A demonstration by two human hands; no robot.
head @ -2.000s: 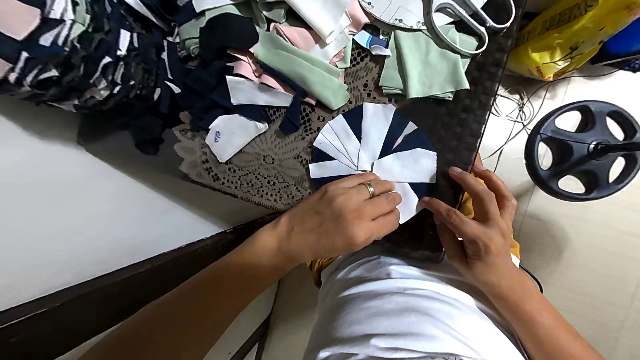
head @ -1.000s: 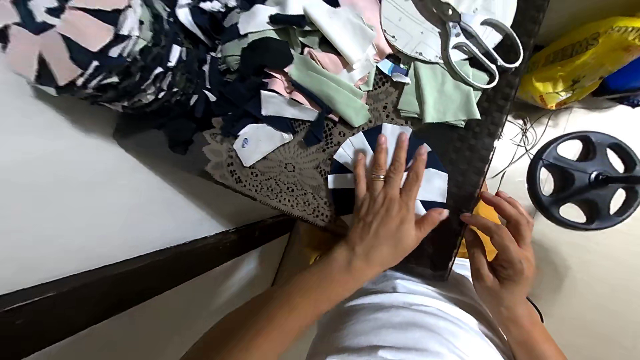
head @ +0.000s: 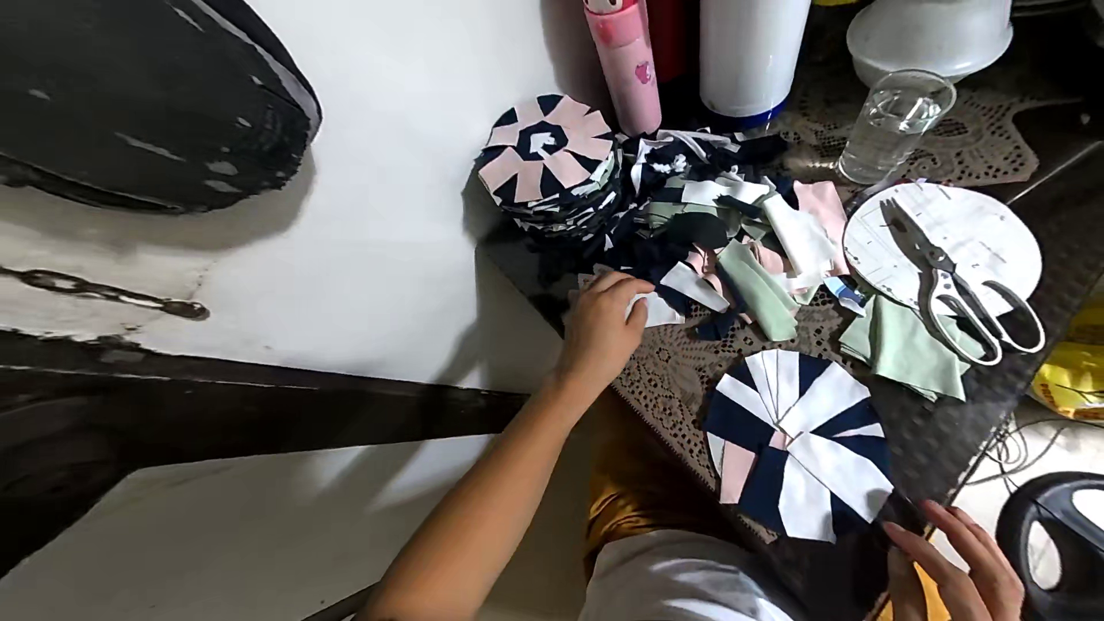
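My left hand (head: pixel 606 326) pinches a white fabric scrap (head: pixel 655 309) at the left edge of the scrap pile (head: pixel 750 233). A round of dark blue cloth (head: pixel 759 487) with white and pink strips laid across it like spokes lies near the table's front edge. Beside its lower right rim my right hand (head: pixel 957 561) rests at the table edge, fingers slightly bent, nothing visible in it. A stack of finished-looking patchwork rounds (head: pixel 548 164) stands behind the pile. Scissors (head: pixel 957 276) lie on a white round template (head: pixel 992 233), beside folded light green cloth (head: pixel 914 349).
A glass of water (head: pixel 897 129) stands behind the template. A pink bottle (head: pixel 625 73), a white container (head: pixel 750 56) and a white bowl (head: pixel 931 39) are at the back. A lace cloth (head: pixel 668 371) covers part of the table, and a white wall (head: pixel 388 216) is at left.
My left hand has moved off the round to the white scrap at the left and taken hold of it. The right hand stays by the table edge. The view has shifted left and back.
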